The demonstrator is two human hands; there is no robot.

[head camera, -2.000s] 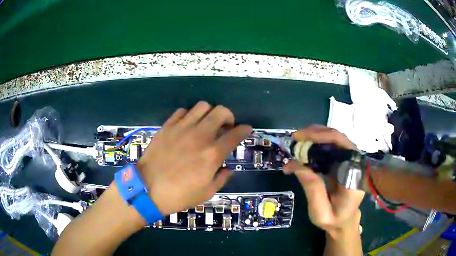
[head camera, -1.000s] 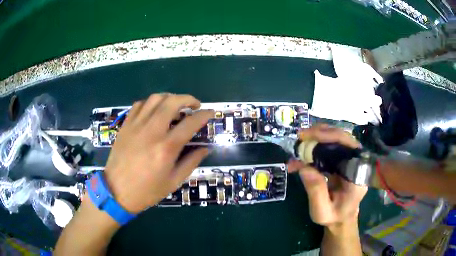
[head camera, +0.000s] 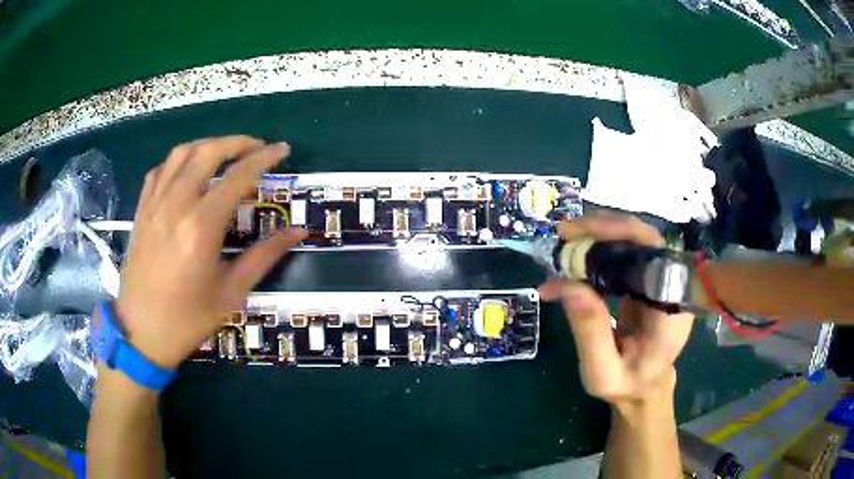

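The far power strip base [head camera: 365, 178] lies open on the bench, its circuit board [head camera: 351, 217] showing. A yellow transformer or coil [head camera: 537, 199] sits near its right end. My right hand [head camera: 618, 313] grips the glue dispensing gun [head camera: 623, 271]; its pale nozzle [head camera: 524, 245] points left at the strip's near edge, right of centre. Contact at the tip cannot be told. My left hand [head camera: 206, 239], with a blue wrist strap [head camera: 126, 351], lies over the strip's left end, thumb and fingers apart, and hides that end. A second open power strip [head camera: 393, 360] lies nearer me.
Plastic bags [head camera: 61, 224] around white cords lie at the left. White cloth [head camera: 646, 168] and a dark heap [head camera: 749, 173] lie at the right. A chipped white rail [head camera: 375, 70] crosses behind, with a green surface [head camera: 375, 23] beyond. A thick orange-brown hose [head camera: 787, 290] runs right from the gun.
My left hand has moved left along the far strip, uncovering its middle. The gun's nozzle has gone from the strip's right part to its near edge. The strips sit higher in view.
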